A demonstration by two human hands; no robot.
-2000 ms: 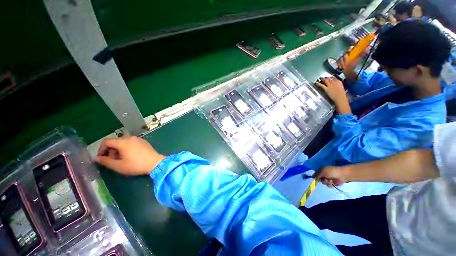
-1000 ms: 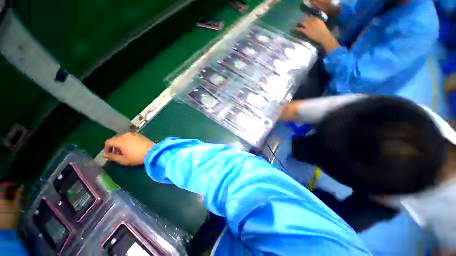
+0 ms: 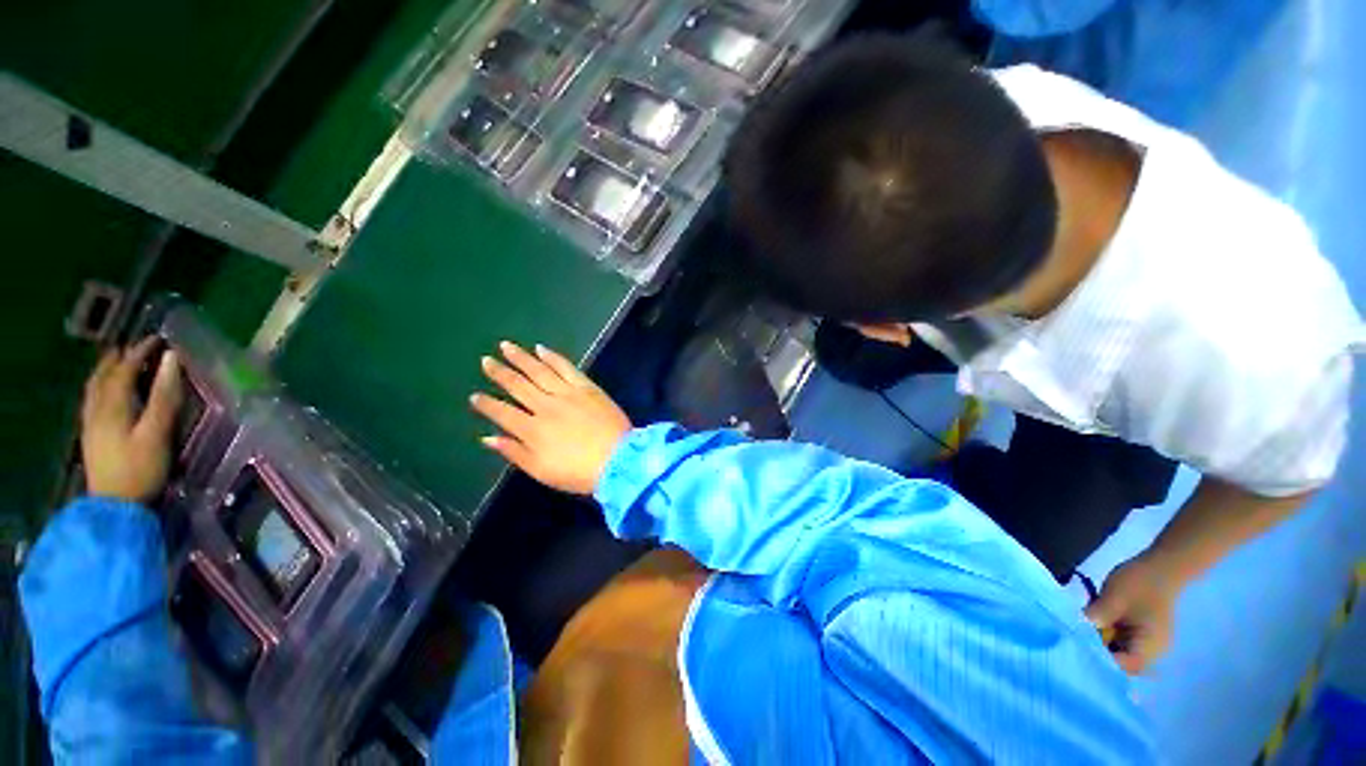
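A stack of clear blister trays (image 3: 375, 516) with pink-rimmed phone housings lies at the lower left. One housing (image 3: 277, 536) with a dark and pale inside sits in a near pocket. My left hand (image 3: 132, 427) rests at the tray's upper left end, its thumb and fingers against a housing partly hidden under it; whether it grips the housing cannot be told. My right hand (image 3: 554, 419) is empty, palm down with fingers spread, at the front edge of the green bench, apart from the tray.
Another clear tray (image 3: 562, 180) of phone housings lies further along the green bench (image 3: 435, 292). A pale metal upright (image 3: 165, 168) stands at the bench's back edge, with a loose housing (image 3: 95, 310) beyond it. A person in a white shirt (image 3: 1184, 299) leans close on the right.
The view has turned down and tilted. My right hand has left the bench's back edge by the upright and opened near the front edge. My left hand now shows on the near tray.
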